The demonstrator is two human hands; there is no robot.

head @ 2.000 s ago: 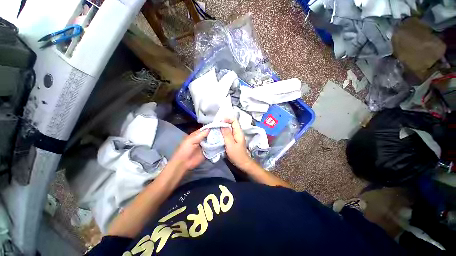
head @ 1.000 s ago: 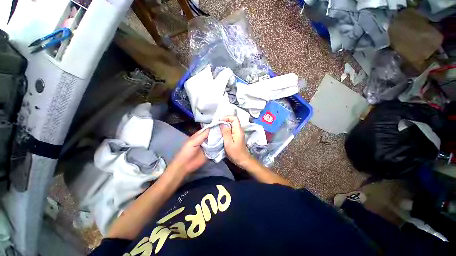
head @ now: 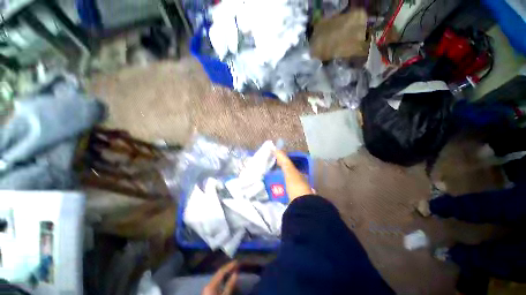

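A blue plastic basket (head: 230,245) holds pale-grey fabric pieces (head: 213,213), clear plastic and a blue-and-red label card (head: 278,190). My right hand (head: 284,158) reaches over the basket's far right side, blurred, with its fingers closed on the upper end of a pale fabric piece (head: 259,167). My left hand (head: 222,280) is at the bottom edge, partly cut off and blurred, its fingers apart and no piece visible in it.
A second blue crate (head: 212,66) under a pale heap stands at the top. A black plastic bag (head: 404,124) and a flat pale sheet (head: 331,133) lie right. A white machine table (head: 69,230) is lower left. Another person's dark-clothed legs (head: 481,208) are far right.
The view has swung. My hands have parted: the right reached out to the basket's far side, the left is low at the frame's edge. The folded piece between them is no longer seen there.
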